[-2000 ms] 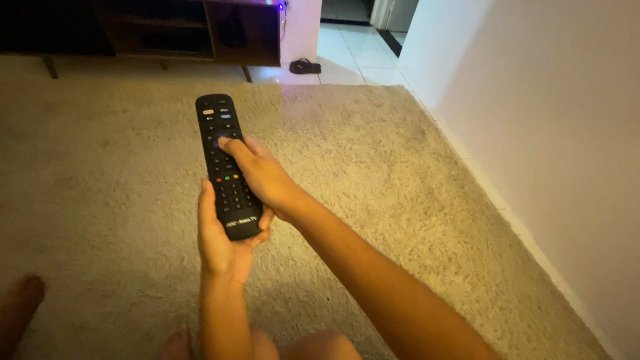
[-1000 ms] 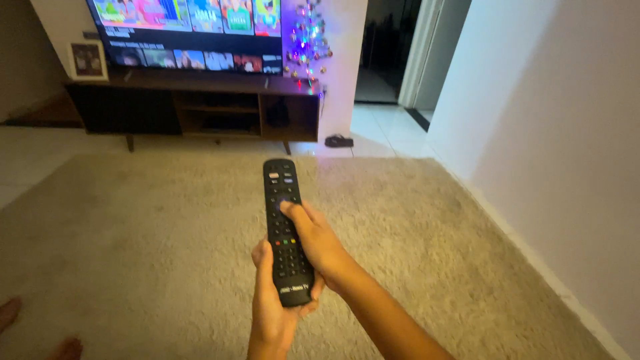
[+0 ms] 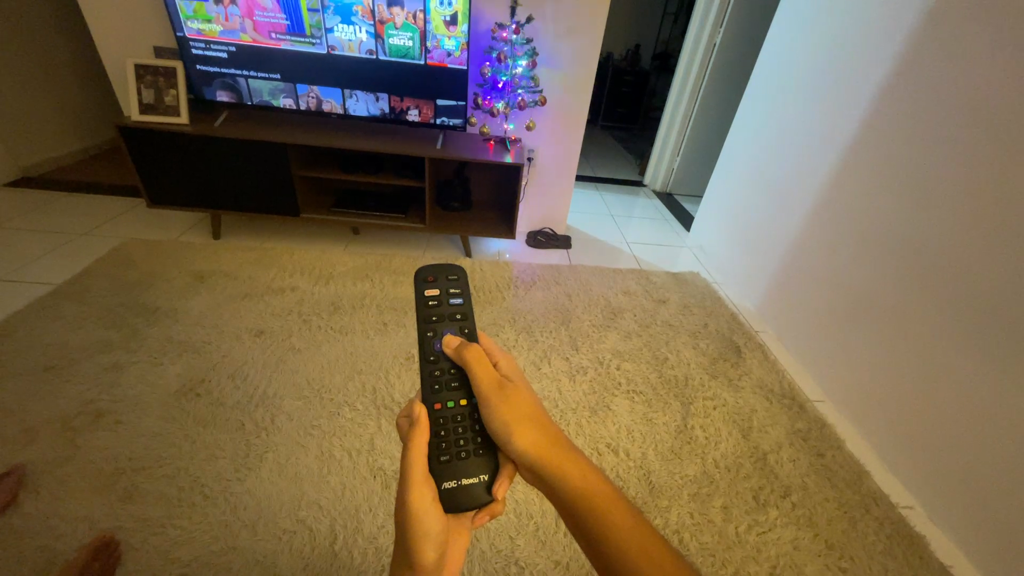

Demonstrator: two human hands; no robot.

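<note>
A long black AOC Roku TV remote control is held upright in the middle of the view, its buttons facing me. My left hand wraps the lower end, thumb along the left edge and fingertips showing at the right edge. My right hand grips the remote's right side, and its thumb lies on the purple direction pad. The fingers of this hand behind the remote are hidden. Beyond the remote, a television is lit with rows of picture tiles.
A shaggy beige rug covers the floor. The wooden TV stand bears a framed photo and a small lit Christmas tree. Black flip-flops lie by its right leg. A white wall runs along the right; bare feet show lower left.
The view has tilted up, bringing the television, framed photo and Christmas tree into sight. Both hands keep their hold on the remote, with the right thumb still around the direction pad.
</note>
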